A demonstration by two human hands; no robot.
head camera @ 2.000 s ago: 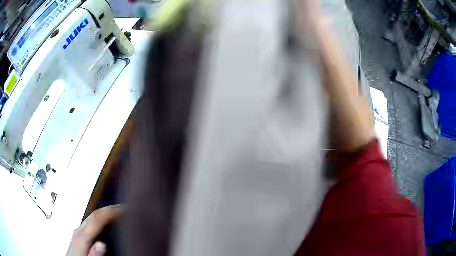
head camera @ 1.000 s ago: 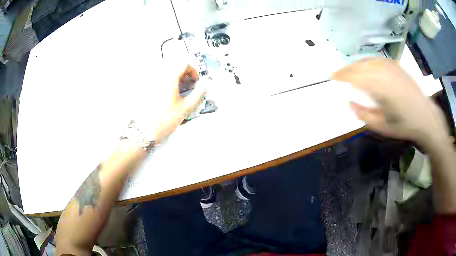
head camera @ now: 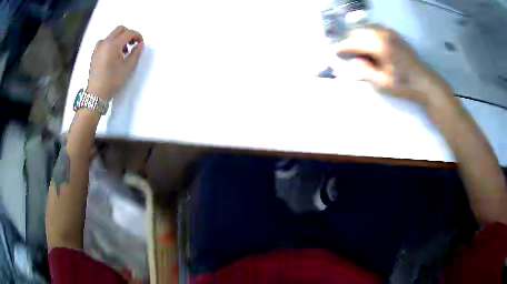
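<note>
My left hand (head camera: pixel 114 64) is over the left part of the white machine table (head camera: pixel 233 83). Its fingers are curled, with thumb and fingertip together, and no cloth shows in it. A metal-banded watch (head camera: pixel 92 102) is on that wrist. My right hand (head camera: pixel 389 64) is blurred beside the machine's needle area (head camera: pixel 344 16) at the top right. Its thumb and fingers are apart and no cloth shows in it. The needle and presser foot cannot be made out.
The table's front edge (head camera: pixel 311 157) runs across the middle, above my dark-clad lap. A bin with a yellowish-tan rim (head camera: pixel 150 233) stands below the table at the lower left, with pale grey pieces (head camera: pixel 119 213) beside its rim. The far left is blurred clutter.
The large grey and dark panels seen earliest are out of view. My left hand has moved from the needle area to the table's left part; my right hand has moved to the needle area.
</note>
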